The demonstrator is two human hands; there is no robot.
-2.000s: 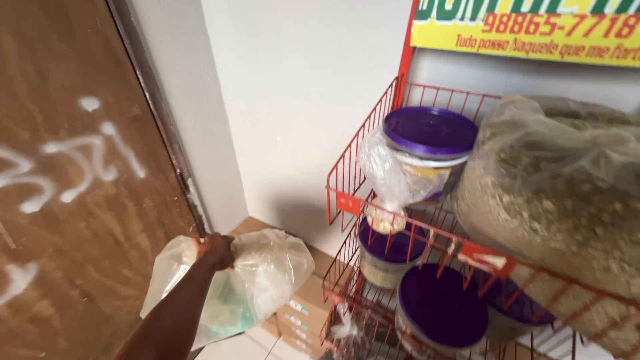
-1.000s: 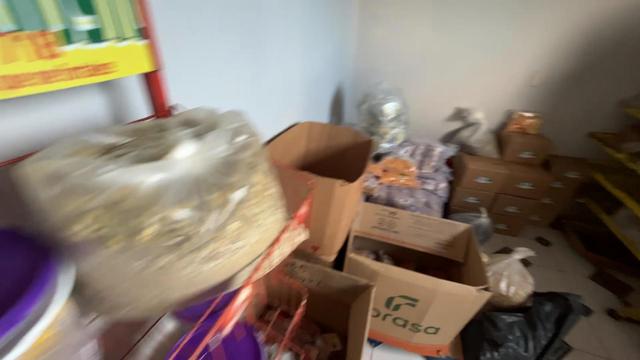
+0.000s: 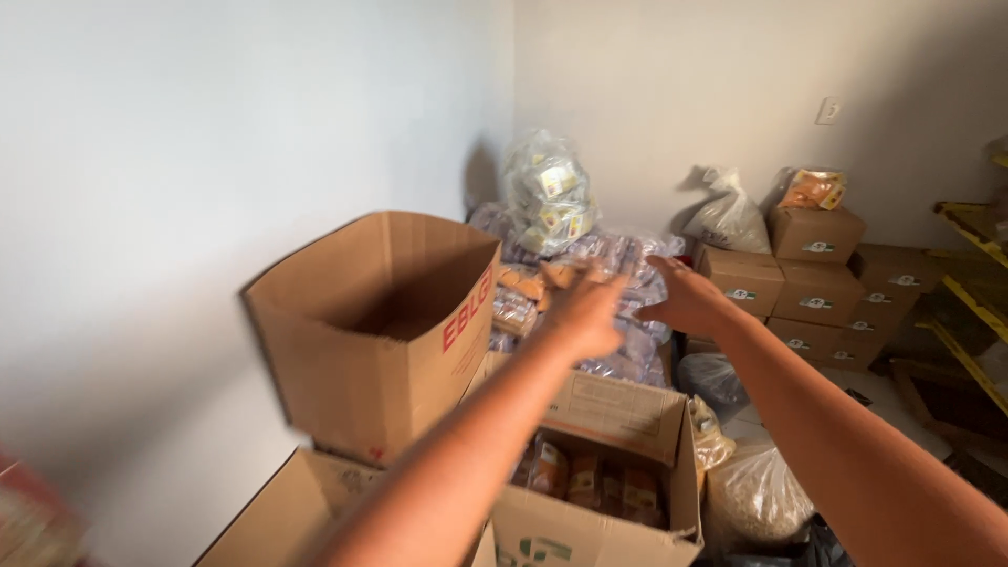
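Both my arms reach forward over an open cardboard box [image 3: 606,402] that holds several packaged goods [image 3: 587,480]. My left hand [image 3: 583,311], blurred, has its fingers spread and holds nothing. It is in front of a pile of clear plastic packs [image 3: 622,252], some with orange contents [image 3: 520,279]. To its right, my right hand [image 3: 685,295] is also empty, with thumb and fingers apart. A clear bag of yellow-labelled packs [image 3: 549,193] sits on top of the pile, against the wall.
A tall open cardboard box [image 3: 378,315] stands on the left. Stacked small boxes [image 3: 819,291] carry a tied white bag [image 3: 728,216] and an orange pack [image 3: 815,189]. Plastic bags [image 3: 756,488] lie on the floor at right, near a yellow-edged shelf [image 3: 976,299].
The view has swung right, away from the red rack. Two seconds ago one hand held a clear plastic bag; now both hands are empty and stretched toward the pile of packs.
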